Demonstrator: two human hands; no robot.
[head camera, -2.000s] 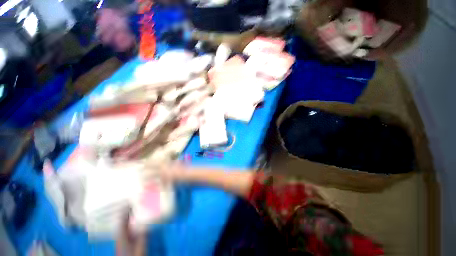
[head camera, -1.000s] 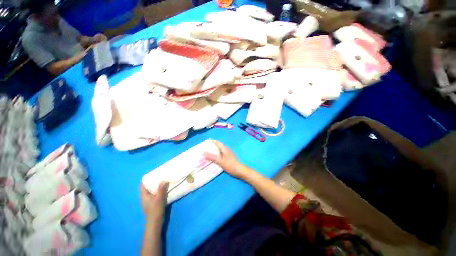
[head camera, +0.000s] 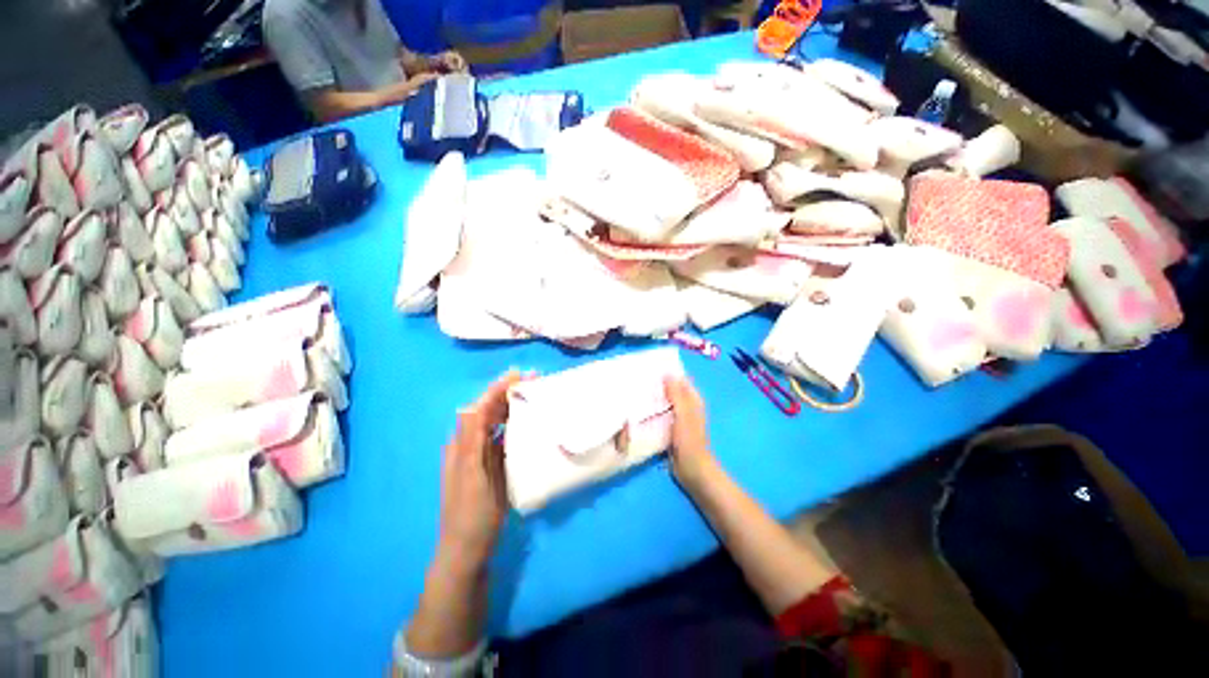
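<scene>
A cream-white flap pouch with its rounded flap folded over the front is held between both hands above the blue table. My left hand is pressed on its left end, and my right hand is on its right end. A small dark dot shows near the flap's edge. The fingers behind the pouch are hidden.
A finished stack of closed pouches and a short row stand at left. An unfinished pile lies beyond. Thread snips and a tan ring lie right. Navy-and-grey pouches and a person are at the far side.
The view has turned left, showing more of the stack. The pouch now sits more level and is held by its two ends; my left hand has moved from its front lower corner to its left end.
</scene>
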